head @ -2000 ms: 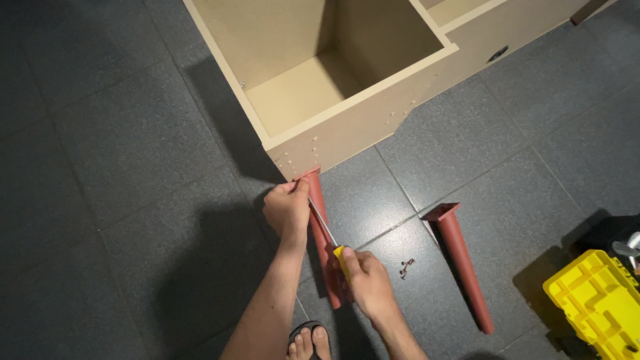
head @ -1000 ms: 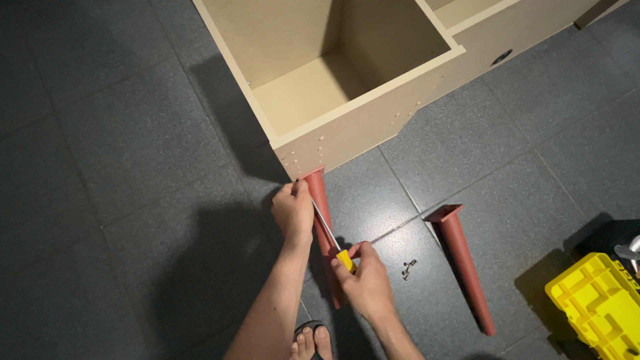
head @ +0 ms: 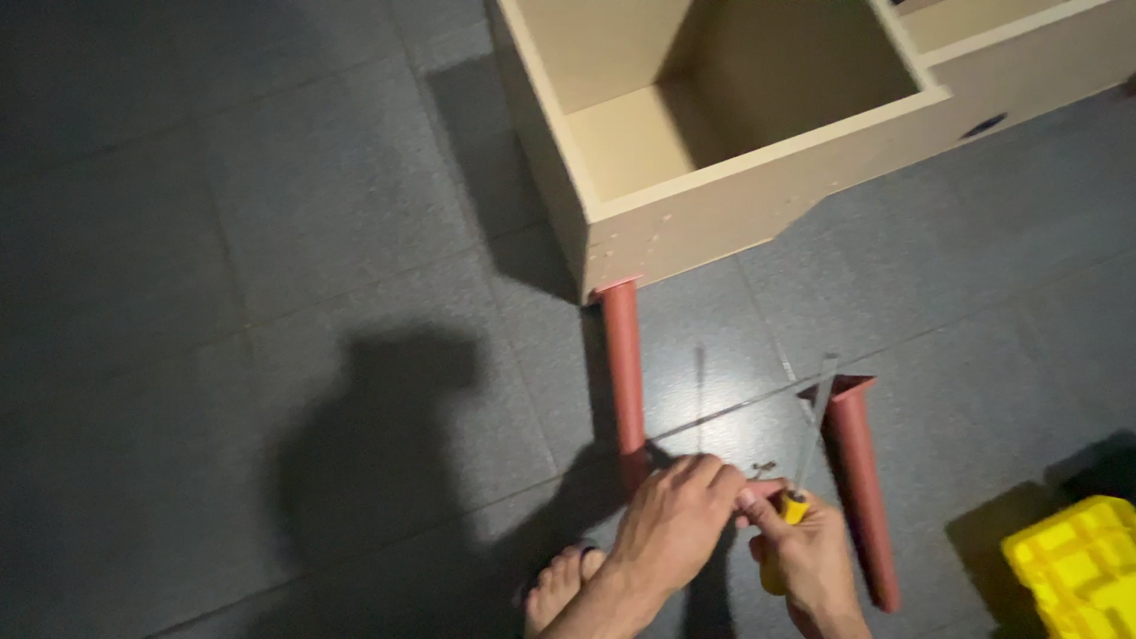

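Note:
My right hand (head: 808,555) is closed around the yellow handle of a screwdriver (head: 794,508), whose shaft points up and away. My left hand (head: 683,519) meets the right near the handle, fingers bent; whether it holds anything is hidden. One red tapered furniture leg (head: 625,373) stands out from the corner of a wooden cabinet (head: 710,209), its flange against the underside. A second red tapered leg (head: 861,488) lies on the floor right of my hands. Several small screws (head: 763,468) lie on the tiles just beyond my fingers.
A yellow plastic organizer tray (head: 1078,559) is at the lower right, beside a dark object. My sandalled foot (head: 561,581) is just left of my hands. Small holes or chips mark the cabinet's side near the attached leg. Grey tiles surround everything.
Both hands have moved away from the flange of the attached leg, down and to the right. The screwdriver has swung from pointing at that flange to pointing up, its tip near the loose leg.

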